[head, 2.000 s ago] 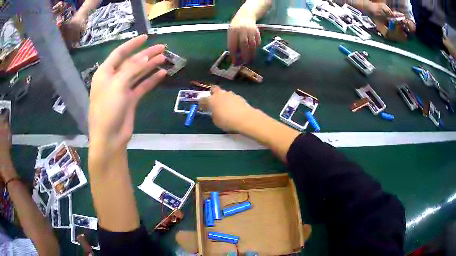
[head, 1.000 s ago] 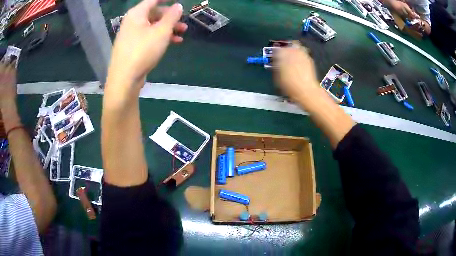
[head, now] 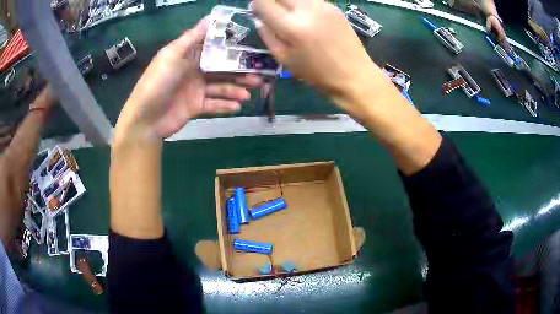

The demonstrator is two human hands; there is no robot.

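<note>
A white housing (head: 225, 56) is held up over the conveyor at the top centre. It has a dark circuit board at its lower right, and a dark brown part hangs below it. My left hand (head: 184, 89) holds its left side, fingers spread beneath. My right hand (head: 307, 43) is at its right upper side, fingers blurred and partly cut off by the top edge; its exact hold is hidden. A bit of blue shows beside the right hand. The open cardboard parts box (head: 307, 230) holds several blue batteries (head: 252, 246) with thin wires.
The green conveyor (head: 178, 116) carries spaced housings (head: 465, 81) behind a pale rail (head: 491, 124). A housing pile (head: 55, 178) lies at left, by another person's arm (head: 24, 141). A grey post (head: 67, 73) slants at upper left. Another person's hand shows upper right.
Both hands have come together around a raised housing. The housing with a brown part that lay left of the box is gone from the bench. The view has shifted.
</note>
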